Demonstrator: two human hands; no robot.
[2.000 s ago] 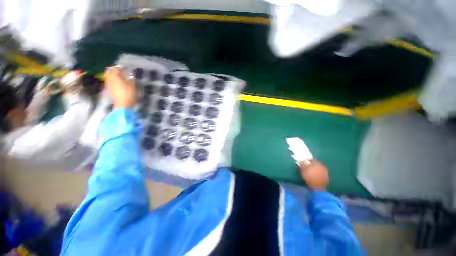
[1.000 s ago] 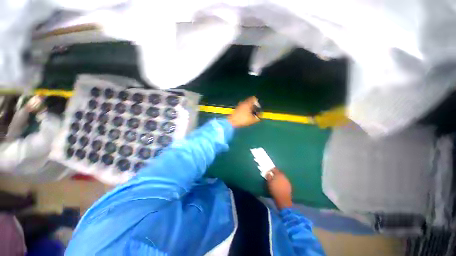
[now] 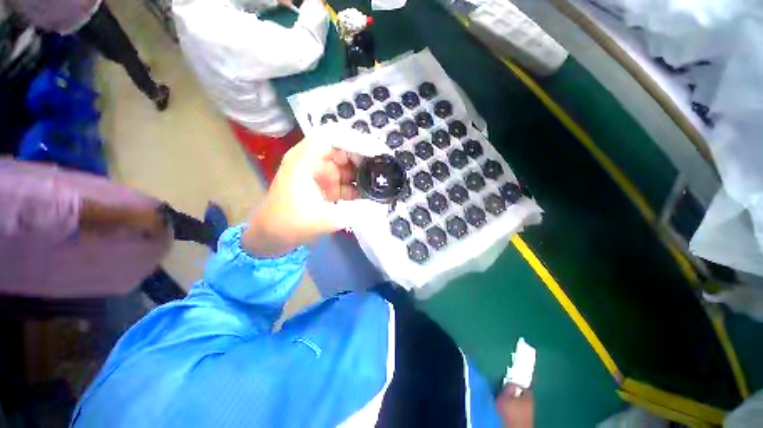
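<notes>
My left hand [image 3: 305, 192] is raised close to the camera and holds a black round part [image 3: 382, 179] between white-tipped thumb and fingers. The part's round face shows a small light cross-shaped mark. Behind and below it, a white tray [image 3: 400, 266] holds rows of black round parts in its pockets. My right hand [image 3: 515, 405] is low at the bottom, partly cut off by the edge, and holds a small white cloth or paper [image 3: 522, 364] over the green surface [image 3: 477, 322].
A yellow line [image 3: 569, 308] and an angled yellow bar [image 3: 673, 403] edge the dark green belt. A white tray [image 3: 519, 33] lies at the far side. A person in white [image 3: 243, 58] sits beyond the tray; a person in pink [image 3: 75, 230] is at left. White sheets [image 3: 736, 192] hang at right.
The view has swung left. My left hand has come from the belt's yellow line to close before the camera, with the black part in it. My right hand still holds the white piece.
</notes>
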